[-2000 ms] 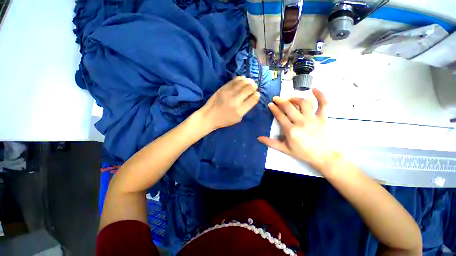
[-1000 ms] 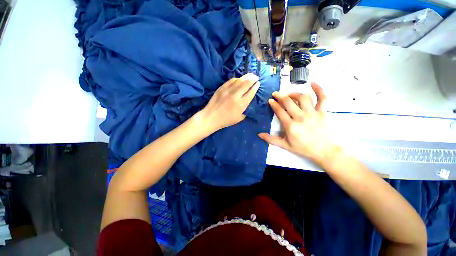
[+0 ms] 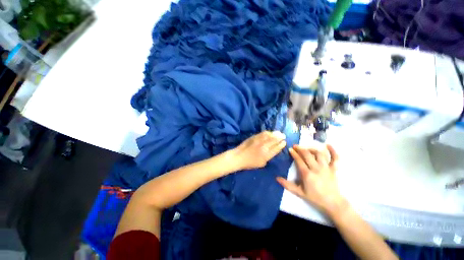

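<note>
The blue garment piece (image 3: 244, 198) lies on the table left of and in front of the sewing machine (image 3: 366, 76), its edge running up to the needle area. My left hand (image 3: 262, 150) is on the cloth just in front of the needle, its fingers closed together on the puckered part. My right hand (image 3: 318, 175) is palm down with fingers spread, its fingertips at the cloth's right edge, just below the ribbed knob (image 3: 320, 133). The presser foot is blurred and hard to make out.
A large ruffled blue heap (image 3: 229, 35) lies behind the garment piece. Purple cloth (image 3: 422, 25) is beyond the machine. A green thread post (image 3: 340, 12) stands above the head. A blue crate (image 3: 104, 216) is low on the left. A ruler strip (image 3: 407, 221) runs along the front edge.
The view has tilted up and swung, so the machine's top, the heap behind and purple cloth now show. Both hands keep nearly the same place on the cloth.
</note>
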